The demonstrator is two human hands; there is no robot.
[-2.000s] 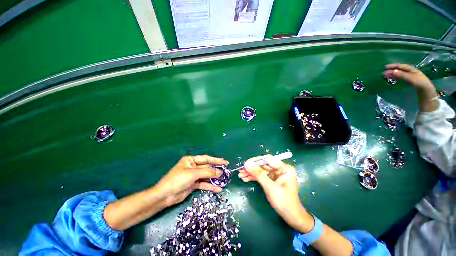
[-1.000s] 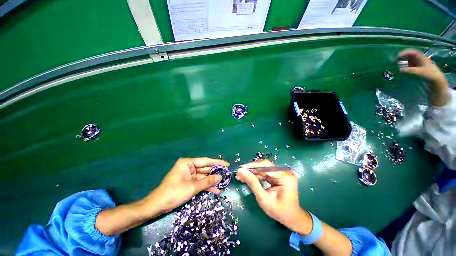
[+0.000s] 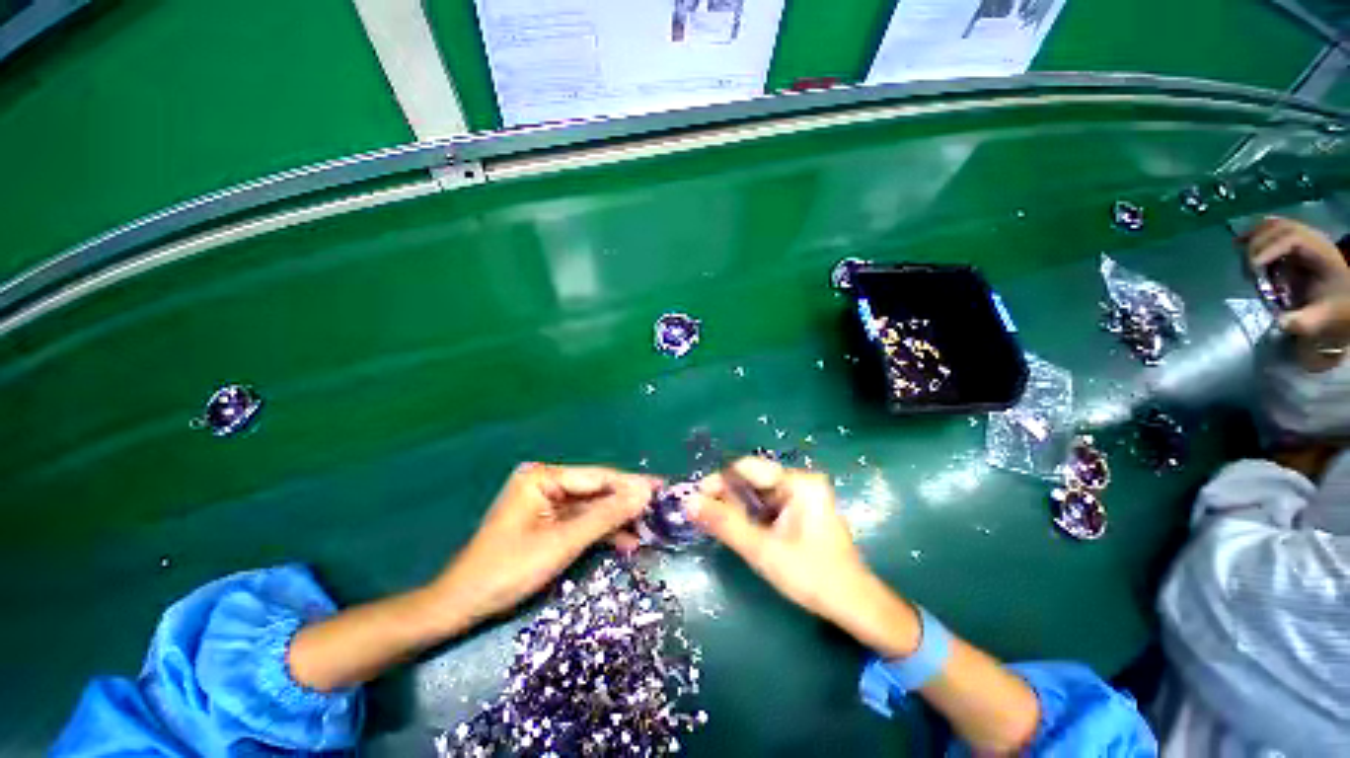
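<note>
A round unit [image 3: 674, 514], shiny silver-purple, is between my two hands, above the back edge of a glittering heap of small metal pieces [image 3: 600, 659]. My left hand [image 3: 555, 521] grips the unit's left side with thumb and fingers. My right hand [image 3: 777, 536] is at the unit's right side, its fingertips touching it. A dark, slim tool [image 3: 752, 498] shows blurred between the fingers of my right hand; its tip is hidden. A light blue band is around my right wrist.
A black tray [image 3: 970, 338] with gold-coloured parts stands back right. Clear bags [image 3: 1028, 421] and two touching round units [image 3: 1079, 512] lie right of it. Single units [image 3: 677, 335] [image 3: 233, 410] lie on the green surface. Loose specks lie near my right hand. A coworker's hand [image 3: 1298, 277] holds something at right.
My right hand has closed in on the unit, its tool now mostly hidden. The single units on the green surface have shifted left. The coworker's hand has moved right and down.
</note>
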